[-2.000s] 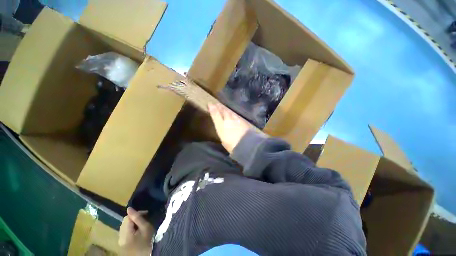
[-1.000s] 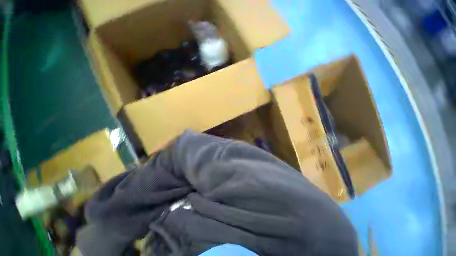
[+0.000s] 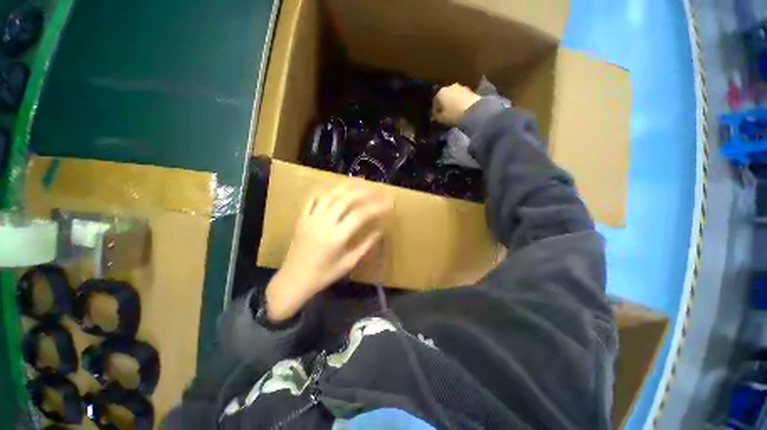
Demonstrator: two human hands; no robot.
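A large open carton [image 3: 404, 227] stands in front of me with black parts [image 3: 370, 151] piled inside; some are glossy ring shapes. My right hand [image 3: 455, 105] is inside the carton, over the parts, beside a crumpled whitish plastic bag [image 3: 460, 149]. Its fingertips are curled down and dark, so whether it holds a part cannot be told. My left hand [image 3: 332, 243] is over the near flap of the carton, slightly blurred, fingers apart, with nothing seen in it.
Left of the carton is the dark green bench [image 3: 151, 84]. On it lies a taped cardboard mat [image 3: 181, 277] with rows of black ring housings [image 3: 109, 307] and a roll in a holder [image 3: 101, 239]. Another carton [image 3: 643, 344] stands at the lower right on the blue floor [image 3: 664, 168].
The view has turned, so the parts carton is now central and the mat shows its ring housings. My right hand, earlier on another carton's flap, is now in the parts carton. Both hands are visible again.
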